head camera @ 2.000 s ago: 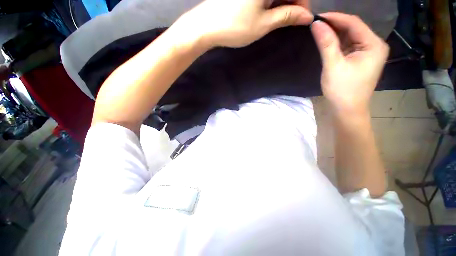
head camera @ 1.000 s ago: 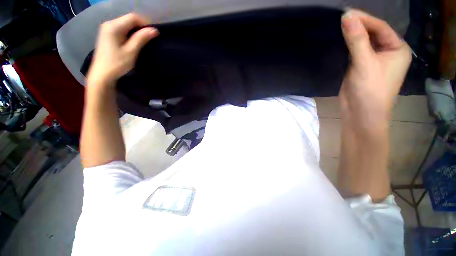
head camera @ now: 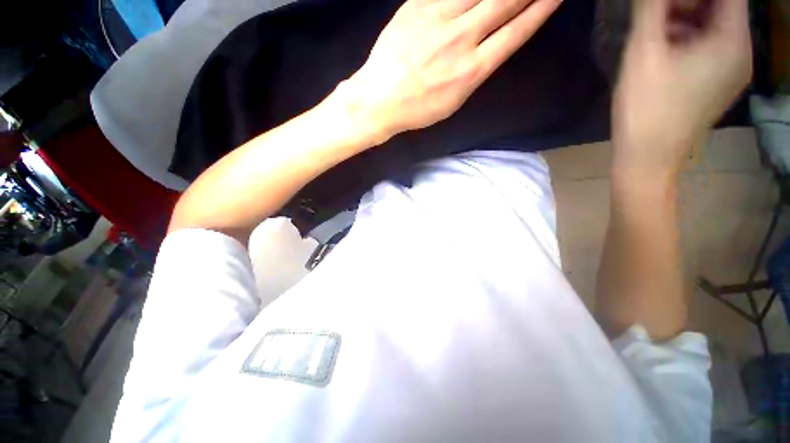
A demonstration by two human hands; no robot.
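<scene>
The black garment [head camera: 251, 86] lies spread over the grey padded pressing table [head camera: 139, 104], and its near edge hangs towards my lap. My left hand [head camera: 433, 73] lies flat on top of the cloth, palm down, with fingers extended towards the upper right. My right hand [head camera: 684, 73] is blurred at the upper right, raised by the right end of the cloth, with its fingers curled. Its fingertips are near or past the top edge of the picture. A dark reddish patch shows between the fingers, and I cannot tell whether it is an object or shadow.
Red cloth [head camera: 100, 182] hangs left of the table. A white curved surface [head camera: 277, 255] is below the garment at the left. Thin metal stand legs [head camera: 752, 290] stand on the pale tiled floor [head camera: 580, 203] at the right. A pale wrapped object [head camera: 771, 130] is at the right edge.
The cloth was stretched between both hands a second ago and now lies on the table. My left hand has let go and moved right onto it. My right hand has moved up and right.
</scene>
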